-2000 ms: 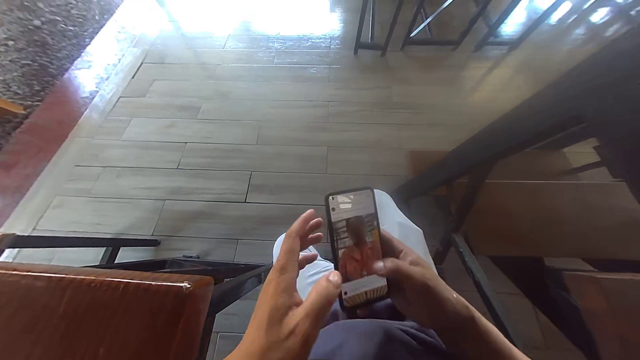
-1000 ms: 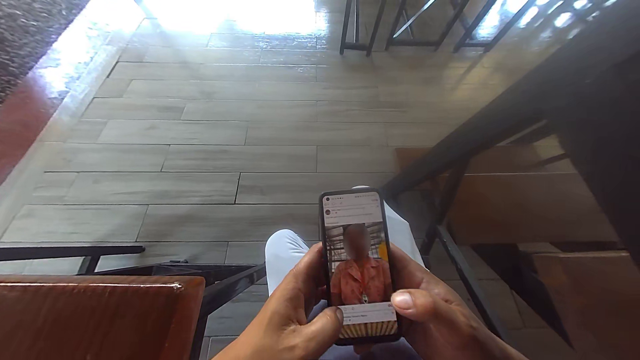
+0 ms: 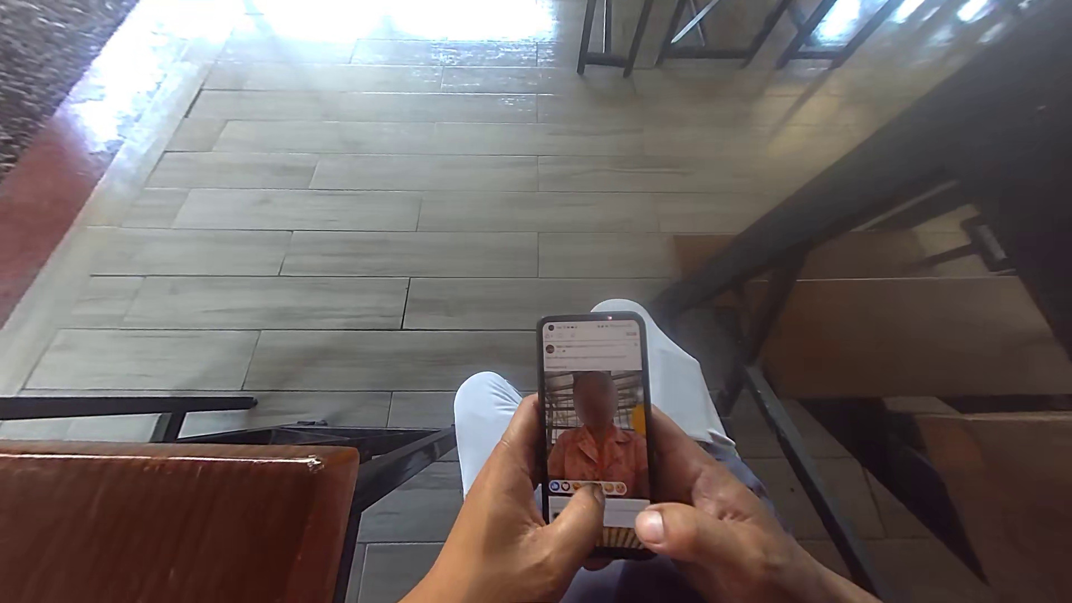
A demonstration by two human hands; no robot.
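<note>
A smartphone (image 3: 595, 435) in a dark case is held upright between both hands above my lap. My left hand (image 3: 523, 511) grips its left edge, with the thumb over the lower screen at a row of small round reaction icons. My right hand (image 3: 720, 502) supports the right edge, its thumb beside the lower right corner. On the screen is a photo of a person in an orange-red shirt, with lines of writing above. Most fingers are hidden behind the phone. White trousers (image 3: 678, 377) cover my knees below it.
A glossy brown wooden tabletop (image 3: 167, 519) on a dark metal frame stands at the lower left. Dark metal legs (image 3: 615, 59) of furniture stand at the top. A dark diagonal beam (image 3: 804, 201) and brown wooden surfaces (image 3: 913, 335) are at the right. The floor (image 3: 343, 251) has grey wood-look tiles.
Two seconds ago my left hand was apart from the phone with spread fingers; it now grips the left edge. A row of icons has appeared on the screen by my left thumb.
</note>
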